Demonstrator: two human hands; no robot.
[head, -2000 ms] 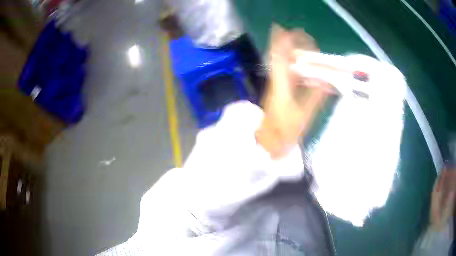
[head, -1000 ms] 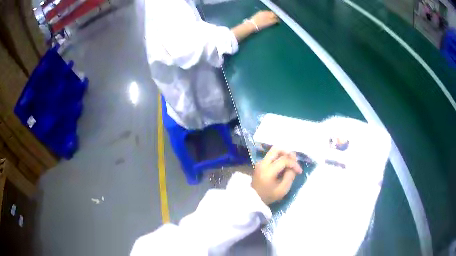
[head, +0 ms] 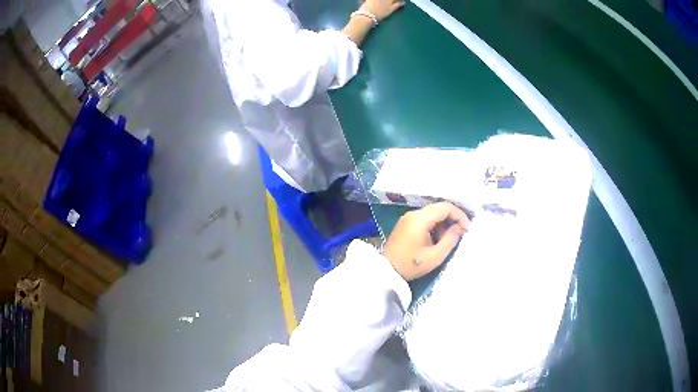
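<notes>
A stack of clear bags [head: 490,306] lies glaring white on the green worktop in front of me. A slim white printed box [head: 432,170] lies across its far end, with loose clear film sticking out past the box's left end. My left hand [head: 425,241] rests at the left edge of the stack, just below the box. Its fingers are bent, with thumb and fingertips close together near the stack's edge; glare hides whether film is between them. My right hand is not in view.
A person in a white smock sits at the far left on a blue stool [head: 356,237], a hand [head: 375,9] on the worktop [head: 428,84]. A pale curved rail [head: 528,96] runs along the right. Blue pallets [head: 103,184] and stacked cartons [head: 38,138] stand left.
My left hand has moved slightly up and right against the stack. The box and stack show a little higher in the view. The seated person's hand has shifted towards the top edge.
</notes>
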